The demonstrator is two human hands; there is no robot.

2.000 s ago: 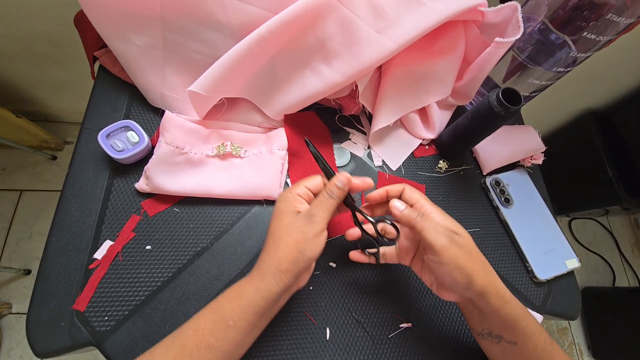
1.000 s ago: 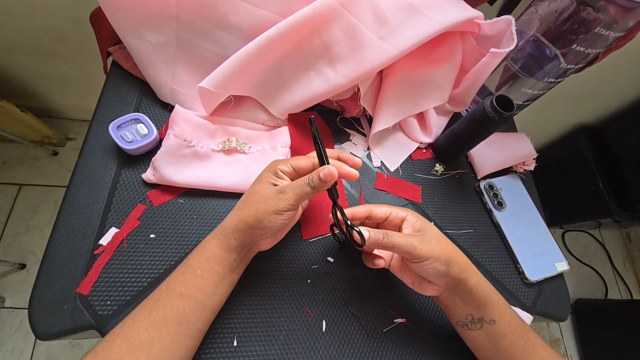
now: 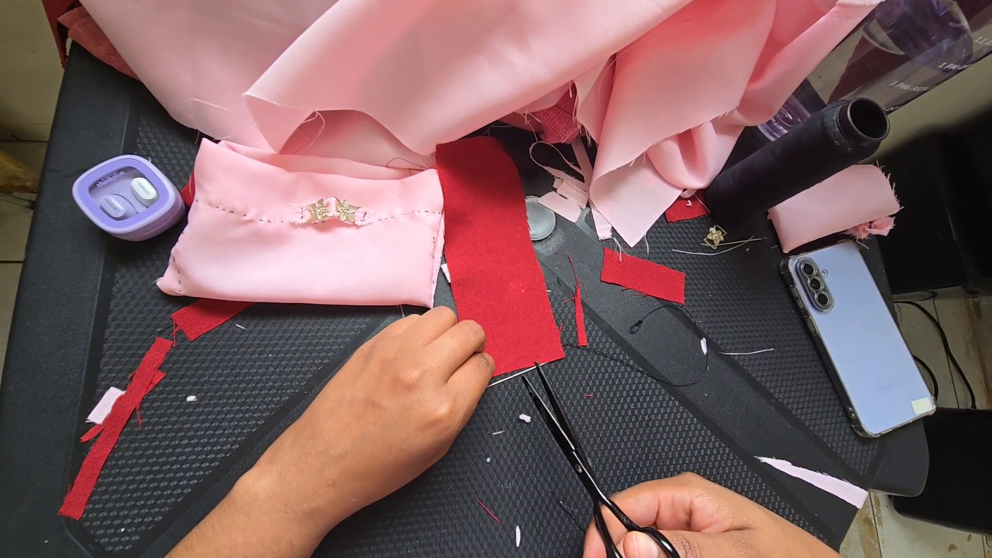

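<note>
My right hand (image 3: 674, 519) holds black scissors (image 3: 577, 461) by the handles, their blades slightly apart. The blade tips lie at the lower edge of a red fabric strip (image 3: 500, 263), close to a thin needle (image 3: 523, 375). My left hand (image 3: 411, 387) rests with curled fingers at the strip's lower left edge; whether its fingertips pinch the cloth or the needle is hidden. Left of the strip lies a pink fabric pouch (image 3: 310, 260) with dark running stitches and a gold butterfly-like ornament (image 3: 333, 211).
Pink cloth (image 3: 434, 70) covers the back. A purple earbud case (image 3: 128, 198) sits left. A black cylinder (image 3: 794, 159), a folded pink piece (image 3: 837, 208) and a phone (image 3: 860, 341) are right. Red scraps (image 3: 643, 275) and threads are scattered about.
The scissors, held up between both hands before, are now low in my right hand with their tips by the red strip. My left hand has left the scissors and moved down to the strip's edge.
</note>
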